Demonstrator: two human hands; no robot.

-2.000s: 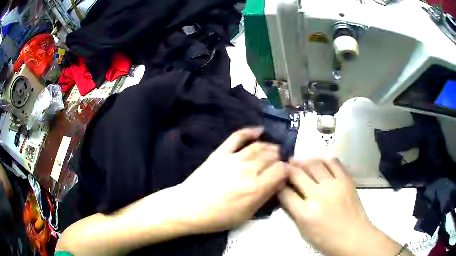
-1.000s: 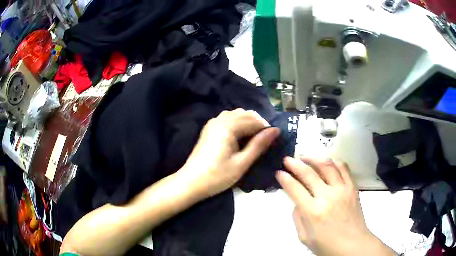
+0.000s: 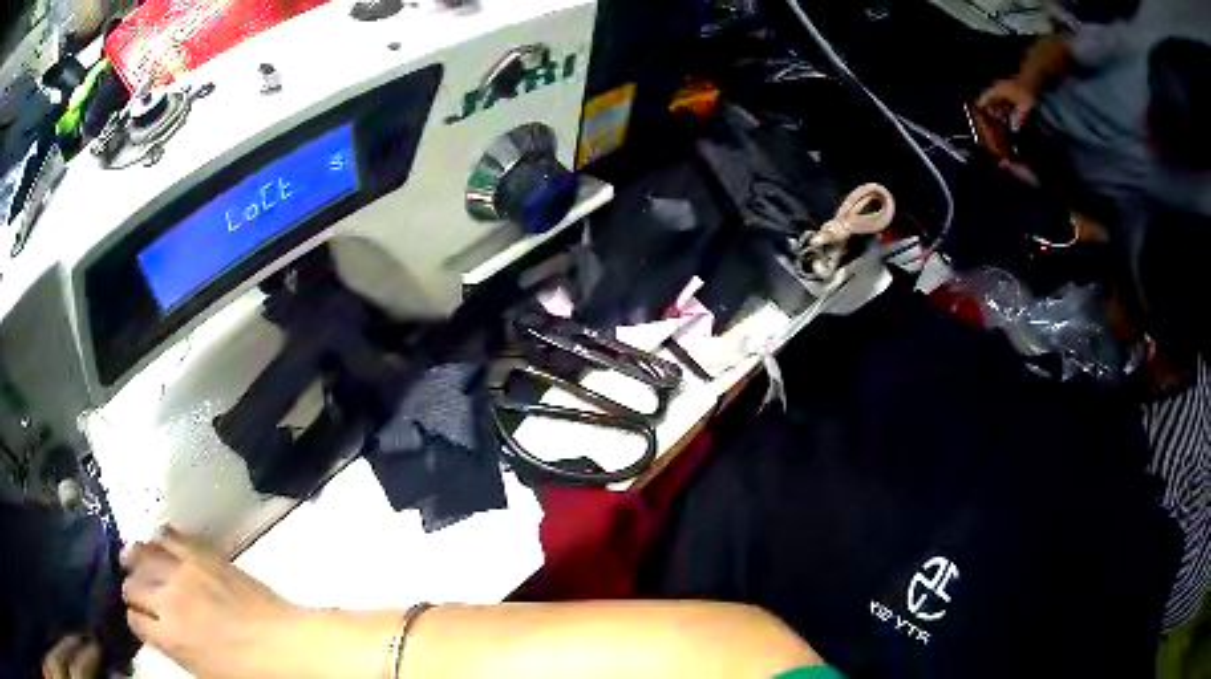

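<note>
The black cloth (image 3: pixel 53 570) under the machine shows only as a dark part at the lower left edge. My right hand (image 3: pixel 199 604) lies on the white table beside the cloth's edge, fingers bent; its grip is unclear. My left hand (image 3: pixel 73 657) shows only as fingertips at the bottom left, against the dark cloth; the rest is cut off. The white sewing machine (image 3: pixel 399 199) fills the upper left, with its lit blue display (image 3: pixel 252 212) and dark blue knob (image 3: pixel 531 192). The needle area is at the dim left edge and unclear.
Black scraps (image 3: pixel 438 431) and black-handled scissors (image 3: pixel 584 471) lie right of my right hand. A black garment with a white logo (image 3: pixel 932 588) hangs or lies at lower right. A beige coiled cord (image 3: pixel 850 226) is behind. A person's hand (image 3: pixel 1009 104) shows at upper right.
The view has swung right, so the machine and my hands sit further left. The scissors, logo garment and other person have come into view. My left hand is now mostly out of frame.
</note>
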